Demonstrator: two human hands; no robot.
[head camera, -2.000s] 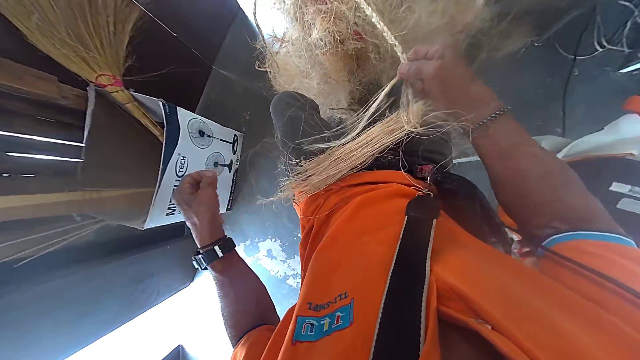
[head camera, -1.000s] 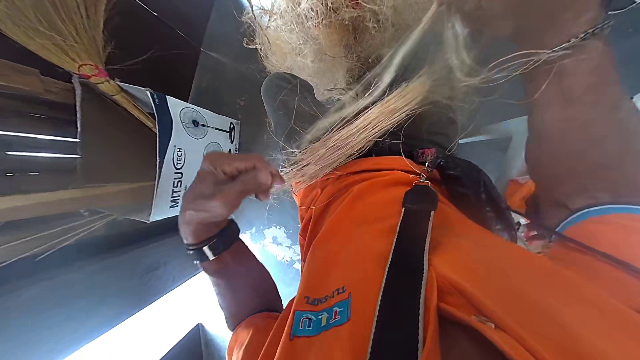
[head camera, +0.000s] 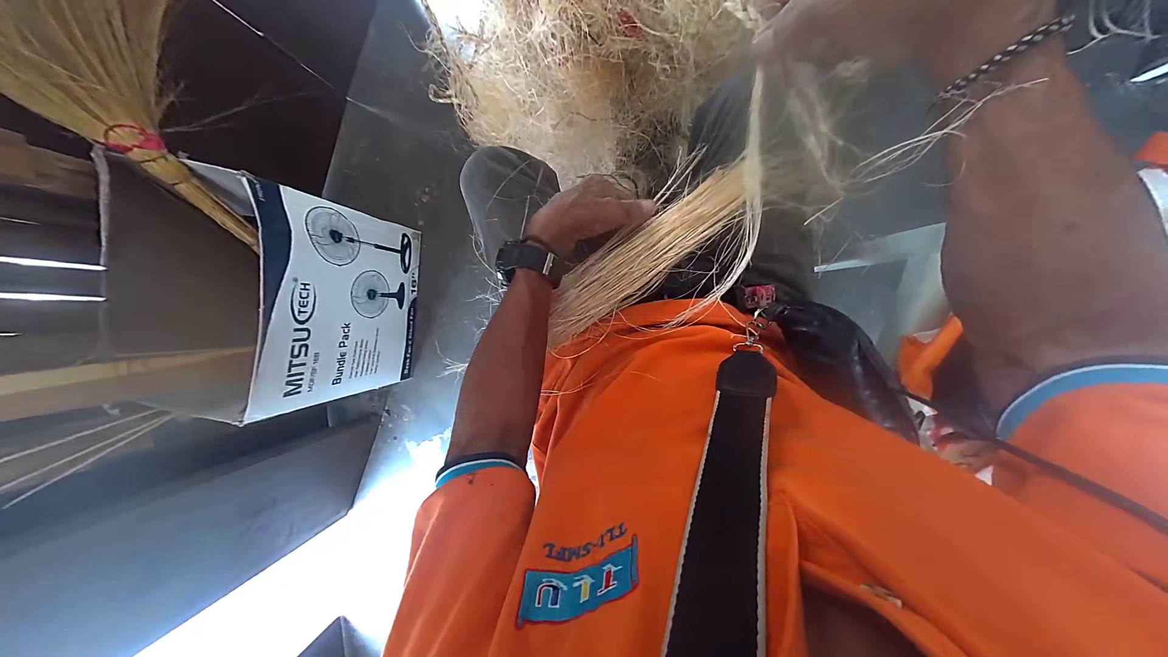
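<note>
A bundle of straw-coloured plant fibres (head camera: 671, 239) lies slantwise across my lap. My left hand (head camera: 593, 214), with a black-strapped watch at the wrist, is at the bundle's upper left side, fingertips against the fibres; whether they grip it is not clear. At the upper right, my right hand (head camera: 830, 36) is blurred and partly cut off by the frame edge. Pale loose strands (head camera: 756, 155) hang from its fingers down over the bundle. Beyond my knees is a large tangled mass of fibre (head camera: 584, 82), with a bit of red in it.
At the left stands an open cardboard fan box (head camera: 338, 301), with a straw broom (head camera: 100, 64) tied in red leaning in it. A black strap (head camera: 725, 511) hangs down the front of my orange shirt. A black bag (head camera: 844, 351) is at my waist.
My left hand, near the box two seconds ago, has moved right to the bundle's upper side. My right hand has moved up and right from the bundle's upper end.
</note>
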